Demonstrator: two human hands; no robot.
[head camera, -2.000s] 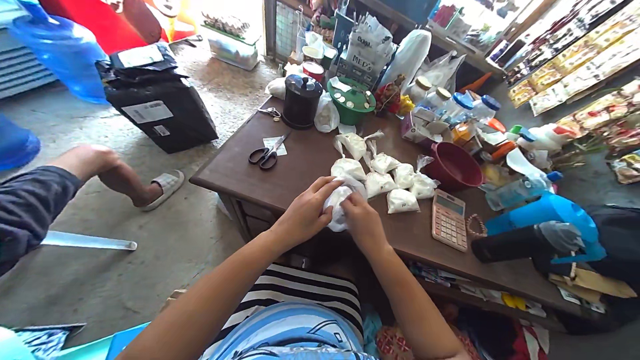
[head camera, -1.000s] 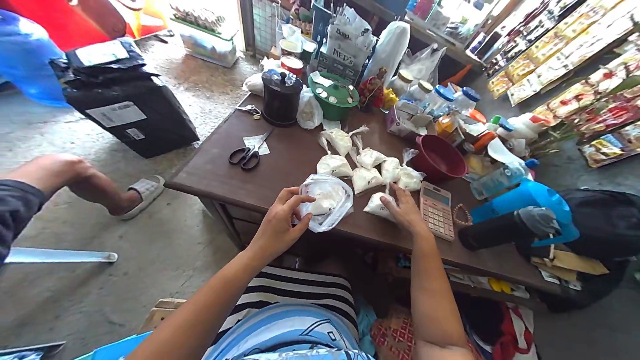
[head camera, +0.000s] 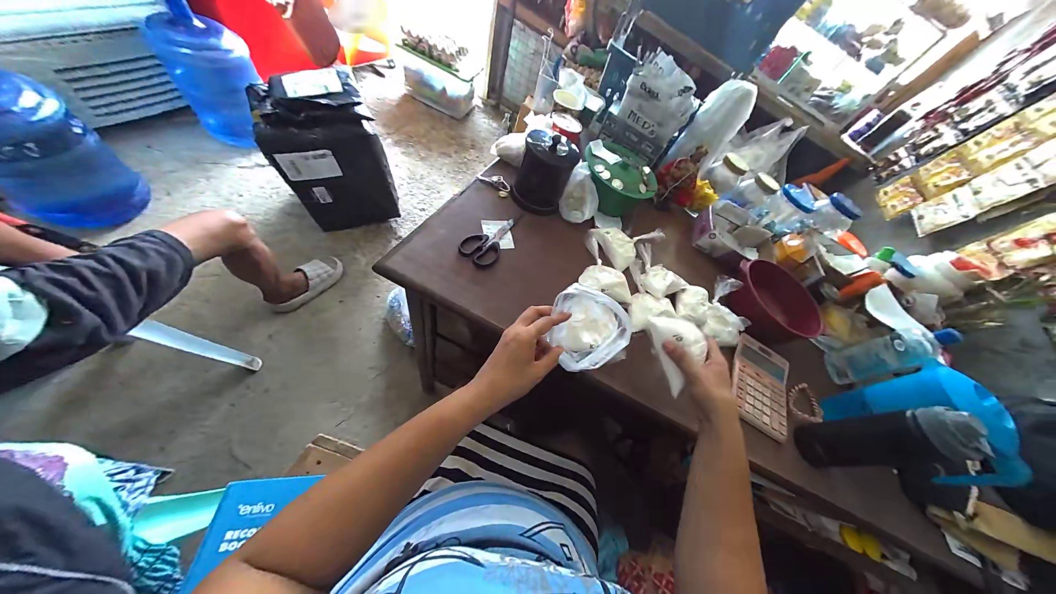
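Observation:
My left hand pinches the rim of an opened clear plastic bag with white contents, at the front edge of the brown table. To its right, my right hand has its fingers on a small tied bag of white powder, whose plastic end points toward me. Several similar filled bags lie grouped just behind both hands. Black-handled scissors rest partly on a small piece of paper, left of the bags. A pink calculator lies right of my right hand.
A dark red bowl, a green tub, a black canister and several jars stand farther back. A black tumbler and a blue pitcher are at the right. Another person's leg is at the left, near a black package.
Both hands were together on the plastic bag two seconds ago. Since then the bag has been opened out, and my right hand has moved right to one of the small filled bags.

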